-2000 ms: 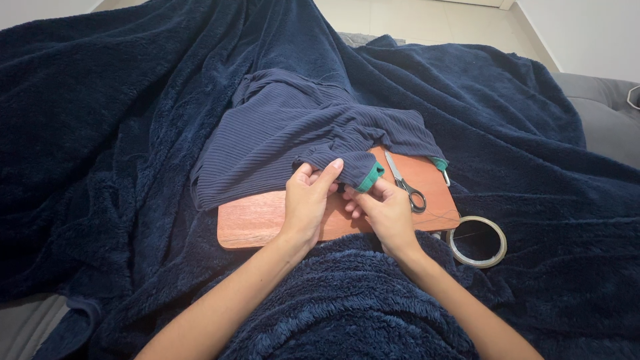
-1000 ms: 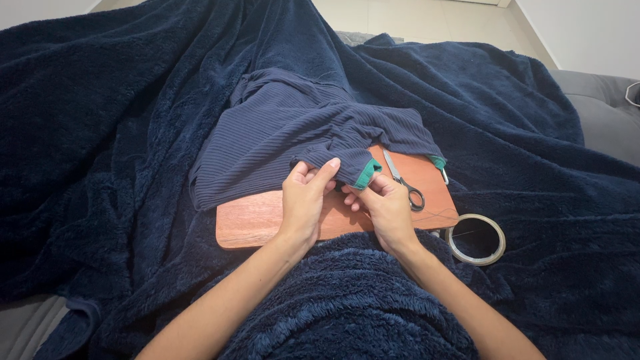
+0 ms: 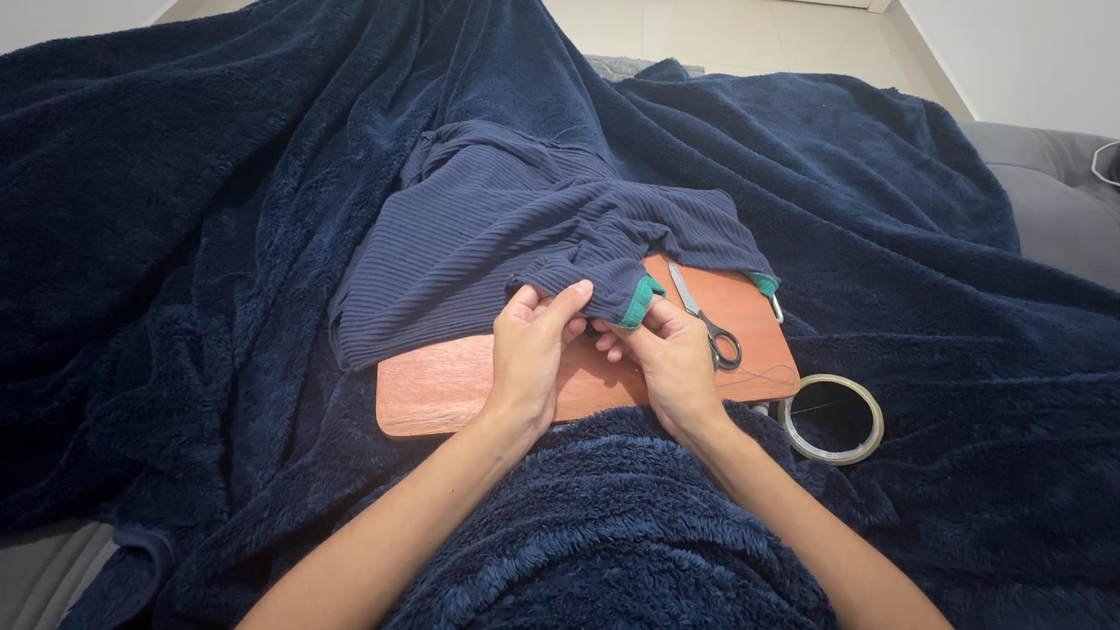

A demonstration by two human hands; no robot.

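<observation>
A ribbed navy garment (image 3: 490, 236) lies bunched over a reddish wooden board (image 3: 437, 385) on my lap. My left hand (image 3: 535, 346) pinches the garment's near edge between thumb and fingers. Close to its right, my right hand (image 3: 669, 354) grips the same part beside a green trim band (image 3: 643, 302); its fingertips are partly hidden under the cloth. Whether a needle is between the fingers cannot be told. Scissors with black handles (image 3: 724, 348) rest on the board just beyond my right hand, blades pointing away. A thin dark thread (image 3: 761, 376) lies at the board's right end.
A roll of clear tape (image 3: 831, 418) rests against the board's near right corner. A dark blue plush blanket (image 3: 901, 227) covers my legs and the seat. Part of a grey sofa (image 3: 1050, 192) shows at the right, with pale floor tiles (image 3: 700, 31) beyond.
</observation>
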